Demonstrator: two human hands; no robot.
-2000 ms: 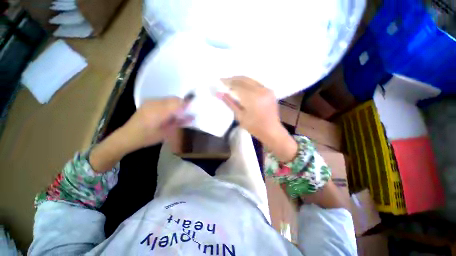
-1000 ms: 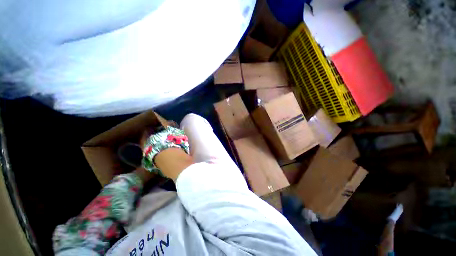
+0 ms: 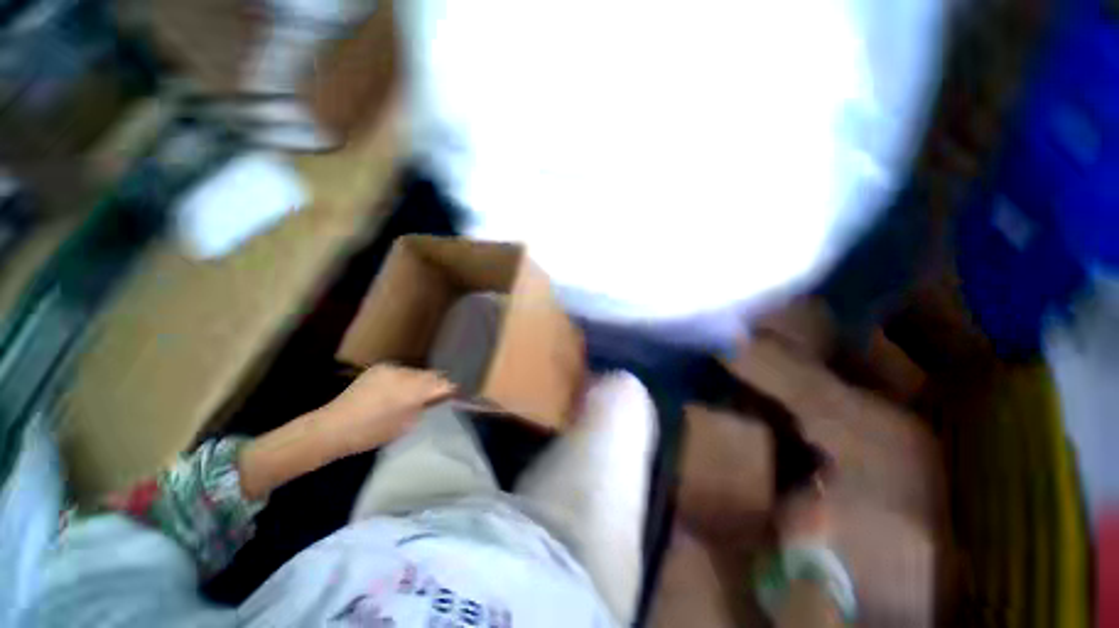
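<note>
A small brown open-topped carton [image 3: 540, 356] stands tilted at the wearer's knees. A dark grey rounded thing [image 3: 466, 344] shows inside it. My left hand [image 3: 395, 399] holds the carton's near lower-left edge. My right hand [image 3: 804, 509] is blurred, down at the lower right beside a brown carton [image 3: 724, 464]; its fingers are not clear, so I cannot tell whether it grips anything.
A big glaring white poly bag [image 3: 675, 135] lies beyond the knees. A white foam pad [image 3: 241, 205] lies on the bench [image 3: 184, 344] at left. Blurred cartons [image 3: 859, 429], a yellow crate [image 3: 1012, 491] and a blue bag [image 3: 1031, 233] are at right.
The view has swung back towards the bench. Both hands were at the carton; the left is now on its edge and the right has moved away to the lower right. The carton appears raised.
</note>
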